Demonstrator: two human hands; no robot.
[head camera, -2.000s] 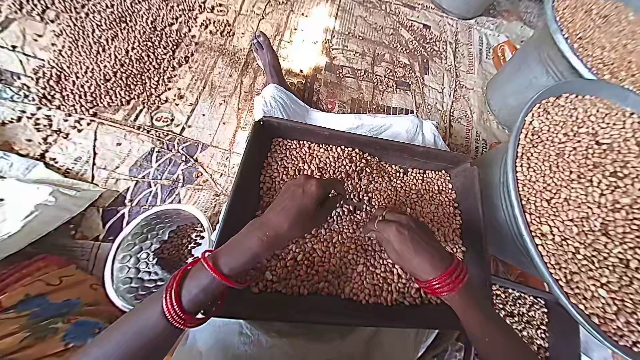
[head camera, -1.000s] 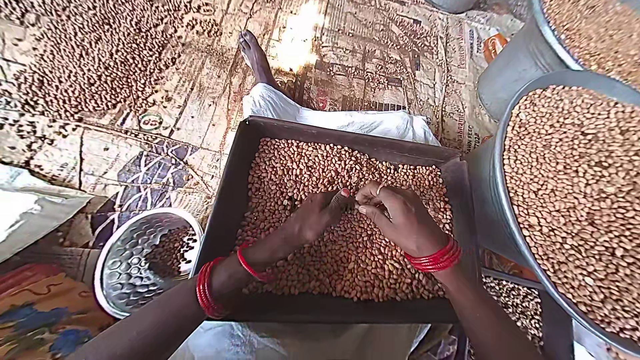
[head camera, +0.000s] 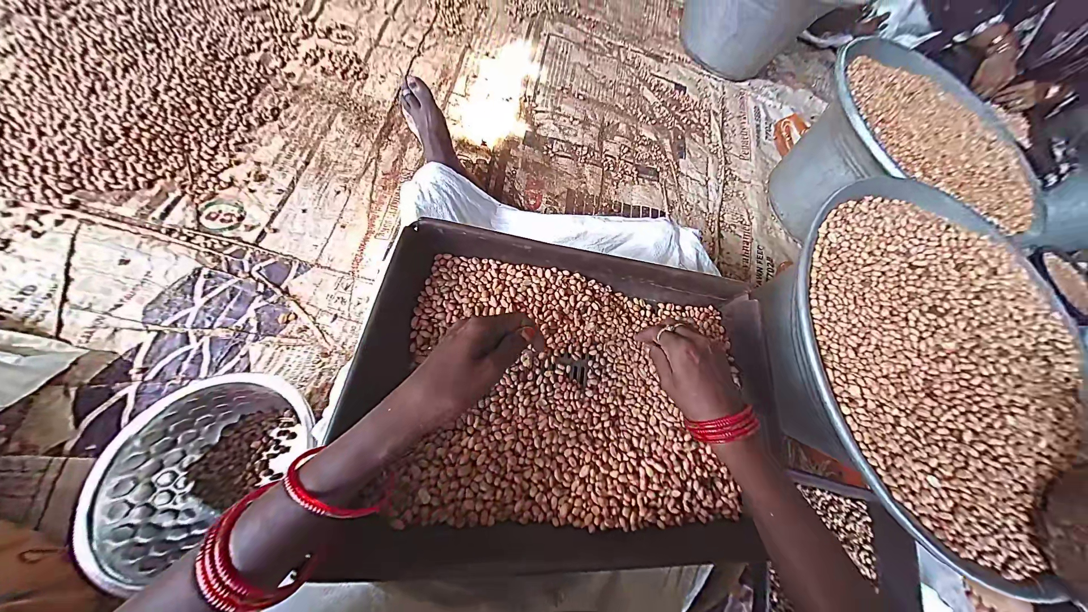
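Note:
A dark rectangular tray (head camera: 408, 280) lies across my lap, spread with reddish-brown shelled nuts or beans (head camera: 544, 476). My left hand (head camera: 480, 357) is over the left middle of the tray, its thumb and fingertips drawn together at the nuts. On the right side, my right hand (head camera: 688, 365), with a ring on one finger, has its fingers curled close to the nuts. Whether either hand pinches a nut cannot be told. Between the hands a small dark patch (head camera: 576, 370) of the tray bottom shows. Red bangles circle both wrists.
A dimpled metal bowl (head camera: 153, 459) with darker pieces stands at the lower left. Large metal tubs (head camera: 786, 340) (head camera: 850, 127) full of nuts stand at the right. A smaller dark tray (head camera: 897, 544) is below them. More nuts (head camera: 127, 102) cover the printed floor sheet, near a bare foot (head camera: 427, 119).
My hands, close together over the middle of the tray a second ago, have moved apart, the left one to the left and the right one to the right.

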